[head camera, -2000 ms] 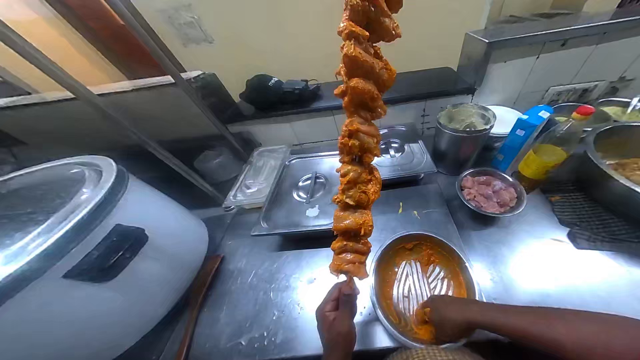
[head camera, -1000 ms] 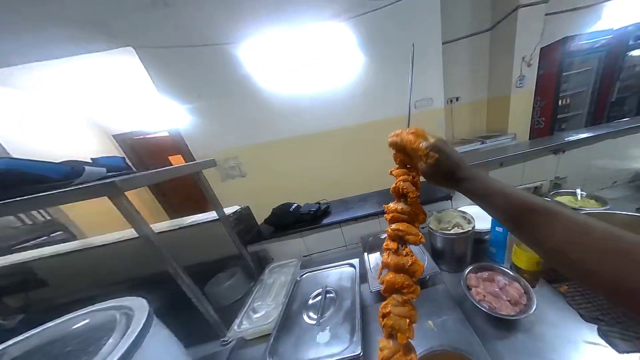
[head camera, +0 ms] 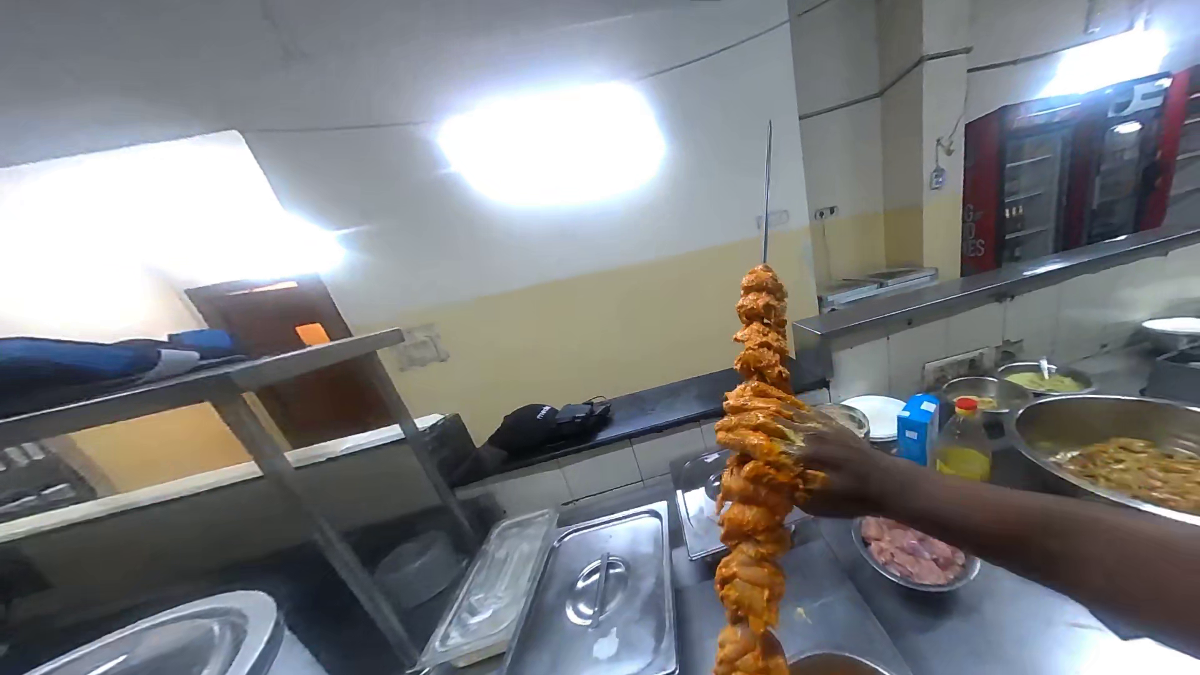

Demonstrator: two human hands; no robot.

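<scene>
A long metal skewer [head camera: 767, 192] stands upright, its bare tip above a column of orange marinated meat pieces [head camera: 747, 577]. My right hand [head camera: 830, 461], smeared with marinade, is wrapped around the meat midway up the column. My left hand is out of view, and so is the skewer's lower end. Behind my right forearm, a steel bowl holds raw pale meat [head camera: 914, 553]. Only the rim of another steel bowl [head camera: 834, 664] shows at the bottom, right of the skewer.
Lidded steel trays [head camera: 600, 595] stand left of the skewer. At right are a blue carton [head camera: 917, 429], an oil bottle [head camera: 964, 450] and a large steel pot [head camera: 1125, 412] of food. A metal shelf frame [head camera: 272, 450] rises at left, and a raised ledge [head camera: 1012, 281] runs behind.
Two seconds ago my right hand was in the marinade bowl; one second ago it was at the top of the meat column. It has since moved down the column. The view has tilted up.
</scene>
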